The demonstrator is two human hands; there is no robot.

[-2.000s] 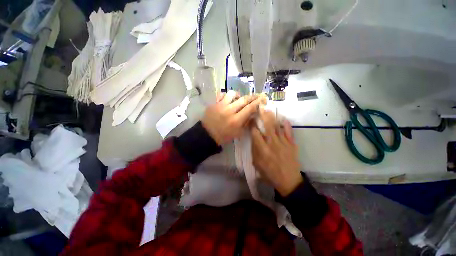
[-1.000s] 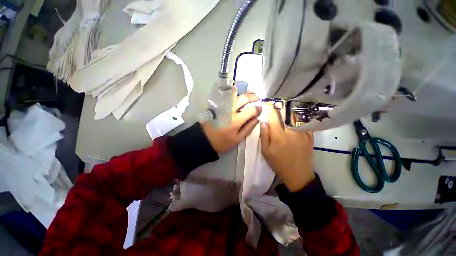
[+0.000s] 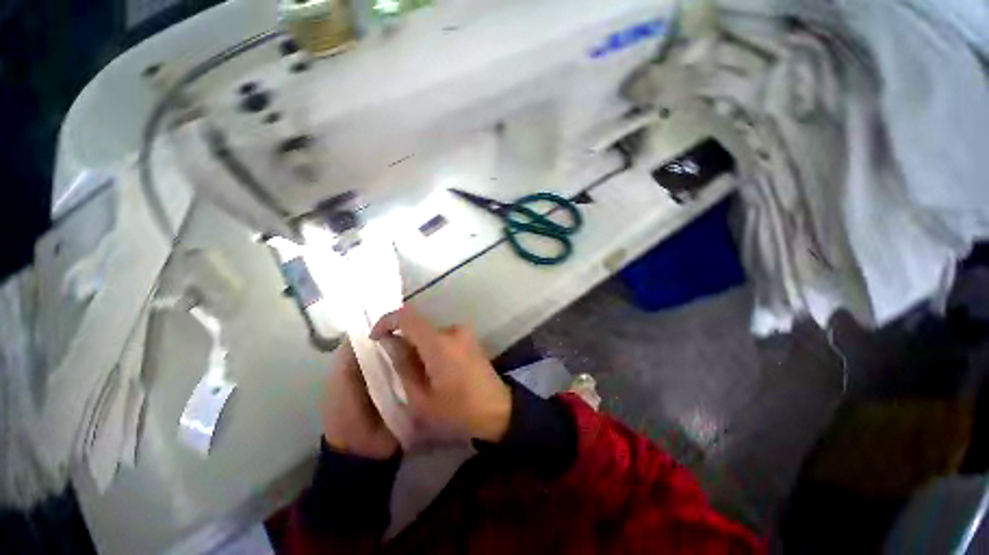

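Observation:
A pale fabric band [image 3: 382,385] runs from the brightly lit needle area of the off-white sewing machine [image 3: 434,130] down towards my lap. My right hand [image 3: 450,374] pinches the band near the table's front edge, thumb and fingers on it. My left hand [image 3: 352,407] is just left of the band, touching its edge and partly hidden; its fingertips cannot be made out. Glare hides the band's end by the needle. Green-handled scissors [image 3: 542,226] lie right of the needle, blades pointing left.
Cream strips [image 3: 119,358] and a white tag [image 3: 206,412] lie on the table at the left. A black rectangle [image 3: 694,170] is on the table to the right. A heap of white fabric [image 3: 803,184] hangs at the far right, beside a blue thing [image 3: 689,260] below the table edge.
The view has swung right and turned, so the fabric heap on the right now shows. My hands have drawn back from the needle towards the table edge, with more band exposed between.

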